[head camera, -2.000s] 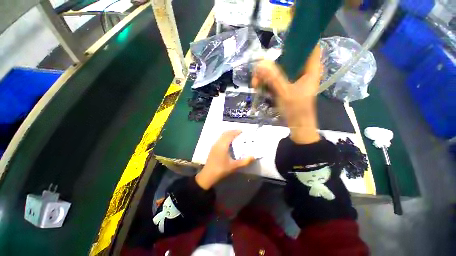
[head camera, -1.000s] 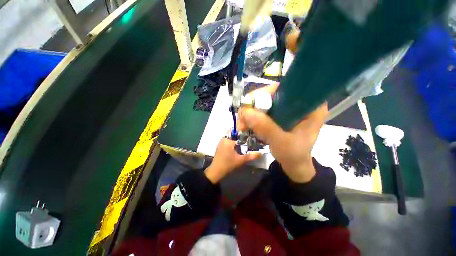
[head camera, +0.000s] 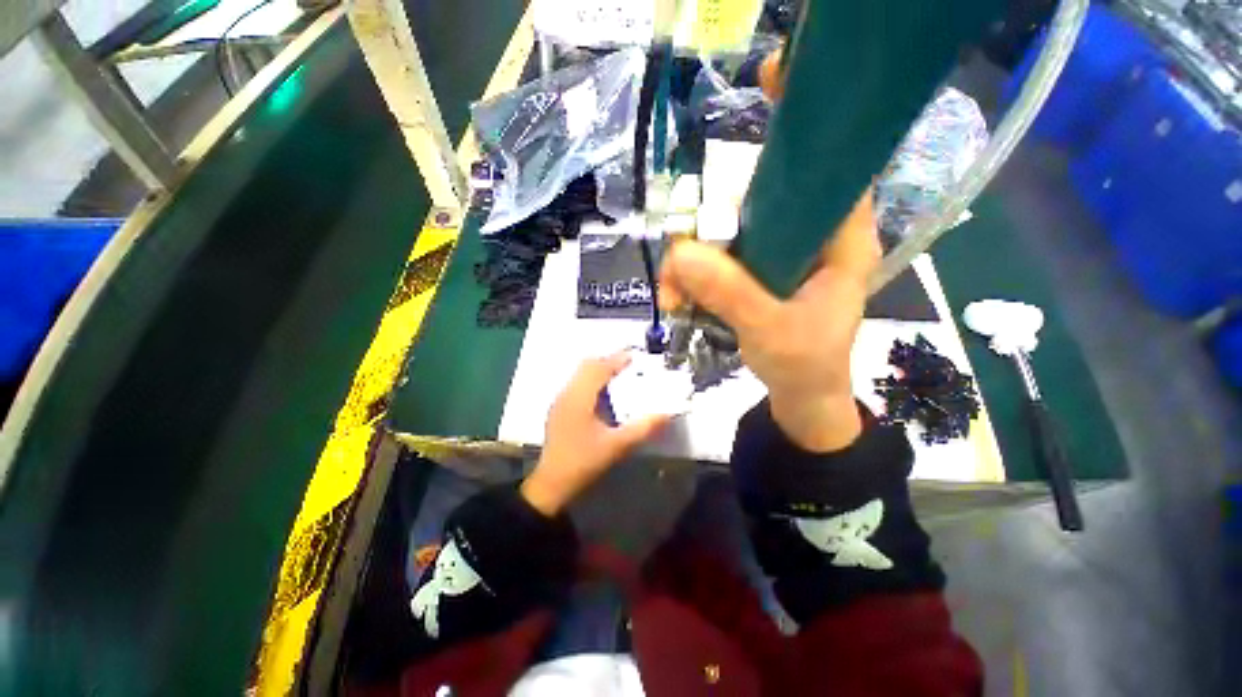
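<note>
My left hand (head camera: 583, 425) holds a white plug adapter (head camera: 648, 390) on the white work sheet (head camera: 535, 395) from its left and near side. My right hand (head camera: 783, 320) is shut around the large dark green sleeved screwdriver (head camera: 845, 130). The screwdriver's metal nose is blurred and sits just above and right of the adapter; whether it touches cannot be told. The black mat (head camera: 609, 259) lies behind, with a row of small shiny parts (head camera: 616, 293) on it.
Heaps of small black parts lie right (head camera: 926, 392) and left (head camera: 511, 272) of the sheet. A mallet (head camera: 1038, 409) lies at right. Plastic bags (head camera: 565, 130) lie behind. The screw feed hose (head camera: 1001, 164) curves down at right. The conveyor (head camera: 177, 409) runs at left.
The screwdriver came down to the adapter, then shifted slightly up from it, showing more of the adapter. My left hand keeps hold. The adapter on the conveyor has left the view.
</note>
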